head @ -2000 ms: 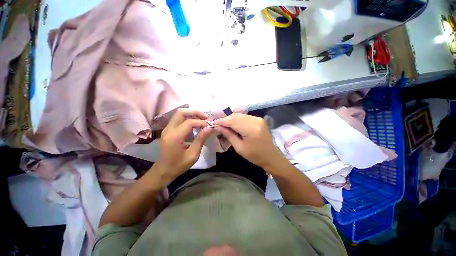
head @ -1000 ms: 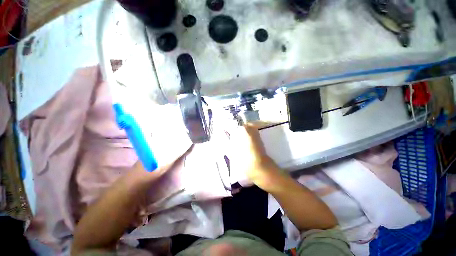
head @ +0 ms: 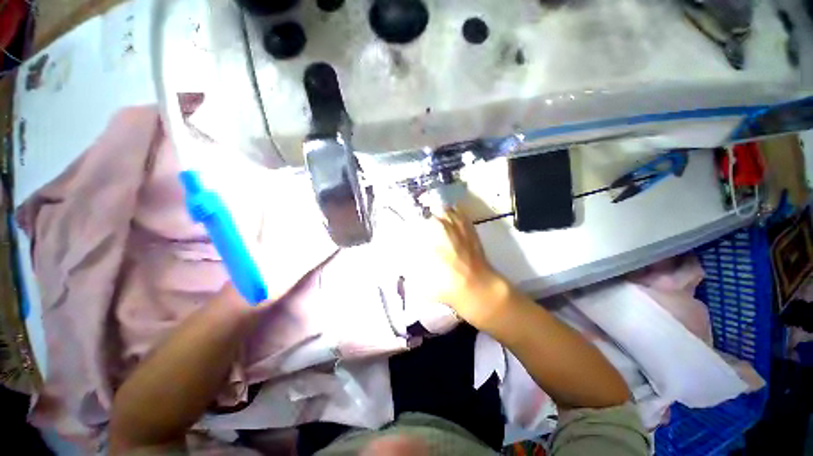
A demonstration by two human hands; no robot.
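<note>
The pink garment piece (head: 169, 258) is spread left of the needle area and hangs over the table's front edge, with glaring pale cloth in front of the needle. The presser foot and needle area (head: 441, 183) shows small metal parts under the machine head (head: 570, 62). My right hand (head: 459, 258) lies on the bright cloth, fingertips close to the presser foot; glare washes out its fingers. My left forearm reaches in from the lower left; the hand is lost in glare behind the blue tube handle (head: 227, 240). A small dark tab (head: 414, 340) shows at the cloth's lower edge.
A black phone (head: 543, 190) lies right of the needle, then blue-handled snips (head: 651, 175) and a red item with white cord (head: 745, 169). Pink and white cloth (head: 660, 343) is heaped at the right by a blue basket (head: 738, 285).
Two seconds ago both hands held the cloth's edge near the lap; it is now at the needle area. Since one second ago, my right hand has shifted slightly, its forearm further right.
</note>
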